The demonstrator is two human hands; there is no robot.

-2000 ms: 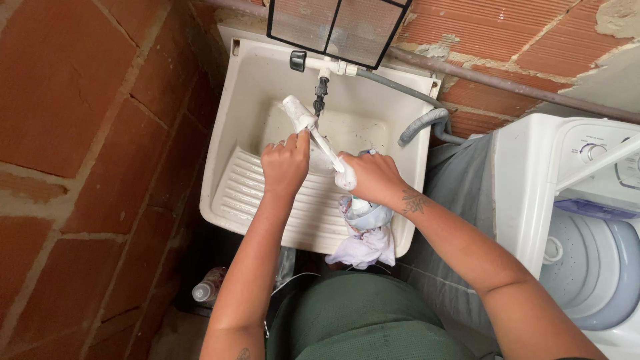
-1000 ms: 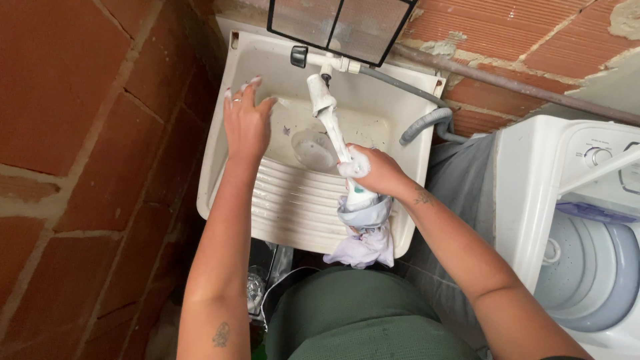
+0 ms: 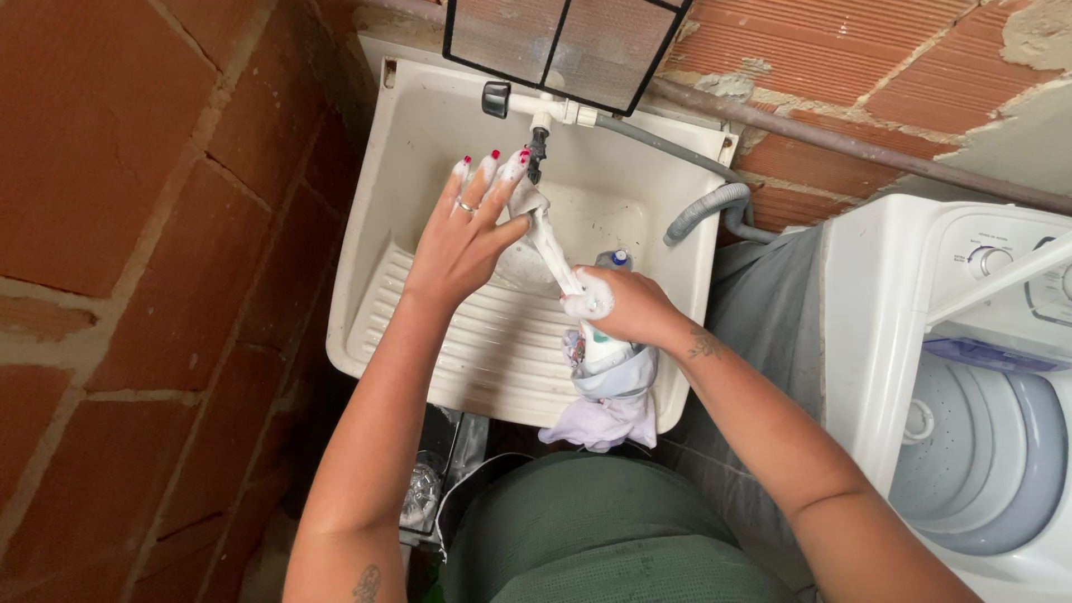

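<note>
A twisted white cloth (image 3: 548,244) with suds on it stretches over the basin of a white laundry sink (image 3: 352,318). My right hand (image 3: 624,301), foamy at the fingers, grips its lower part. Near its upper end is my left hand (image 3: 469,230), fingers spread and soapy at the tips; whether the thumb touches the cloth I cannot tell. Behind my right wrist, white and pale blue fabric (image 3: 620,377) lies on the ribbed washboard, and a lilac cloth (image 3: 605,421) hangs over the sink's front edge. A round translucent thing (image 3: 523,264) shows in the basin, partly hidden.
A white tap with a black handle (image 3: 496,99) and a dark spout (image 3: 537,151) reaches over the basin. A grey corrugated hose (image 3: 708,209) hooks over its right rim. A bottle (image 3: 615,258) is behind my right hand. An open washing machine (image 3: 879,276) stands at right, a brick wall (image 3: 151,209) at left.
My left hand was on the cloth, then apart from it at the left, and is now back near its upper end. My right hand has kept its grip on the cloth.
</note>
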